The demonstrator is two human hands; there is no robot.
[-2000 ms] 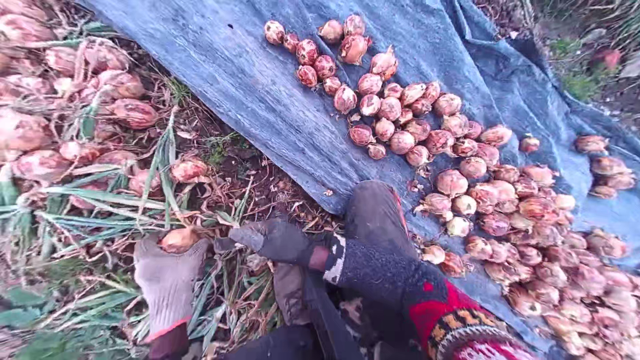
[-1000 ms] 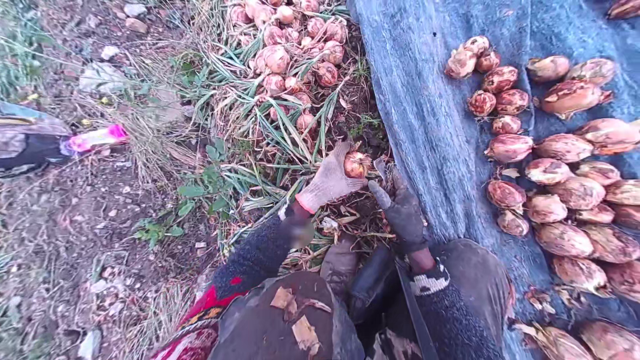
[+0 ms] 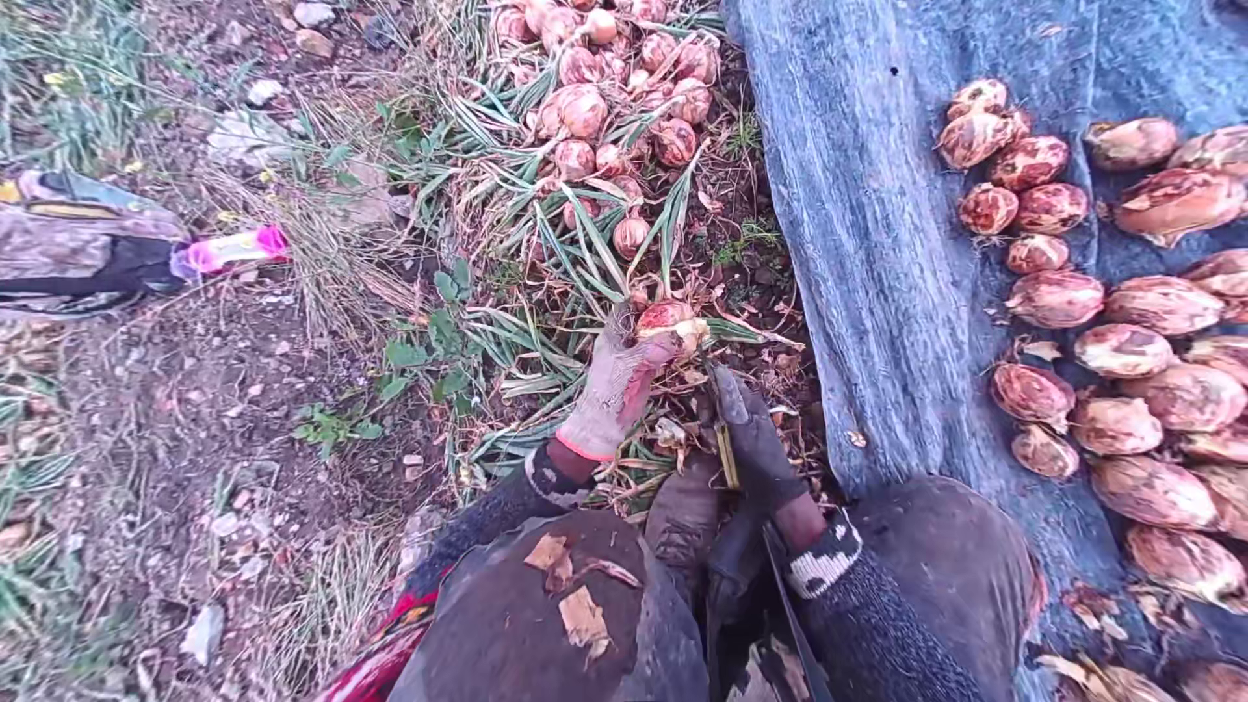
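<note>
My left hand, in a pale knitted glove, grips a red onion with green leaves beside it. Just below and to the right is my right hand, in a dark grey glove, its fingers bent close to the onion. A yellowish stalk lies along its palm; whether the fingers grip it or a tool is unclear. Beyond my hands, red onions with leaves lie heaped on the ground. Trimmed onions rest on the blue sheet at the right.
My knees and a brown shoe are at the bottom, with dry onion skins on one knee. At the far left a cloth bag or garment with a pink-ended item lies on the soil. Stones and weeds are scattered about.
The view swung left between the first two frames. Since one second ago, my right hand has moved slightly away from the onion, which stays in my left hand.
</note>
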